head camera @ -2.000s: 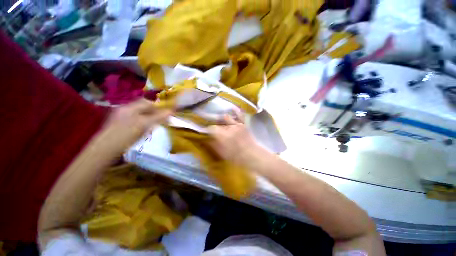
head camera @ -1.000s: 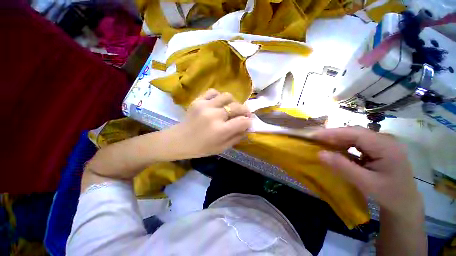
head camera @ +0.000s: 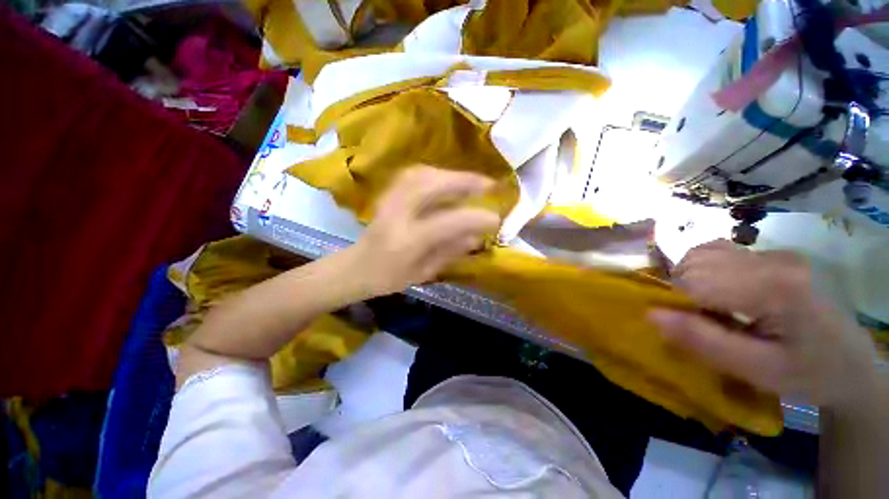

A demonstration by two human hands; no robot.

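Observation:
A mustard fabric piece (head camera: 595,317) hangs over the front edge of the white table. My left hand (head camera: 429,229) pinches its left end; the hand is slightly blurred. My right hand (head camera: 751,312) holds its right part, thumb on top, also blurred. A white fabric panel (head camera: 546,132) joined to mustard cloth lies behind my left hand, with a narrow yellow strip (head camera: 546,80) along it. The sewing machine head (head camera: 765,107) stands at the right; its needle area is lost in bright glare.
A pink ribbon (head camera: 755,78) and navy thread bundle (head camera: 824,44) hang on the machine. Dark red cloth (head camera: 97,214) covers the left. More mustard pieces (head camera: 531,29) lie at the back, others (head camera: 244,278) below the table (head camera: 292,232). A blue basket (head camera: 136,390) stands lower left.
Compared with one second ago, my right hand has moved right and slightly down, and the mustard piece is spread wider between my hands. Its white edge there shows less.

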